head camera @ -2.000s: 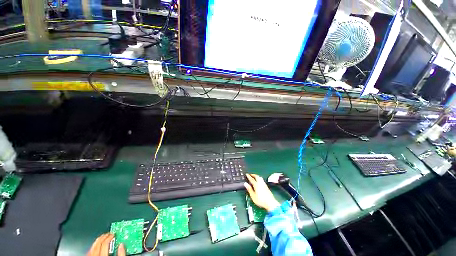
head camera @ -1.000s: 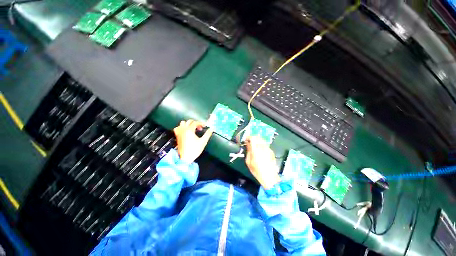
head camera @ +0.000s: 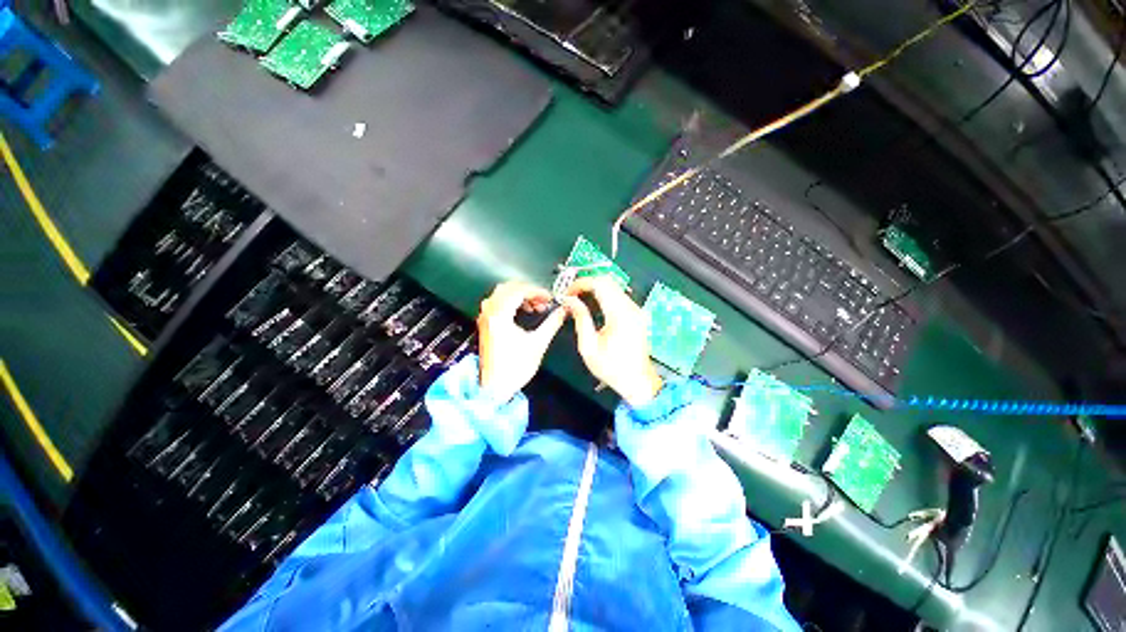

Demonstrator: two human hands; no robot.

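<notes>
Several green circuit boards lie in a row along the bench's front edge. My left hand (head camera: 512,340) is at the near edge of the leftmost board (head camera: 594,262), fingers pinched around a small pale connector (head camera: 563,284). My right hand (head camera: 614,336) pinches the same connector from the right. The yellow-tan test cable (head camera: 673,188) runs over the keyboard down to my fingers. The hands partly hide the leftmost board. The second board (head camera: 678,327), third board (head camera: 772,415) and fourth board (head camera: 863,463) lie to the right, untouched.
A keyboard (head camera: 778,266) lies behind the boards. The barcode scanner (head camera: 963,488) and blue coiled cord (head camera: 1013,405) are at right. A dark mat (head camera: 358,136) with green boards is at upper left. A black slotted rack (head camera: 284,370) stands left of me.
My right hand has moved left from the second board to the leftmost one, with the test cable end. My left hand has turned in to meet it.
</notes>
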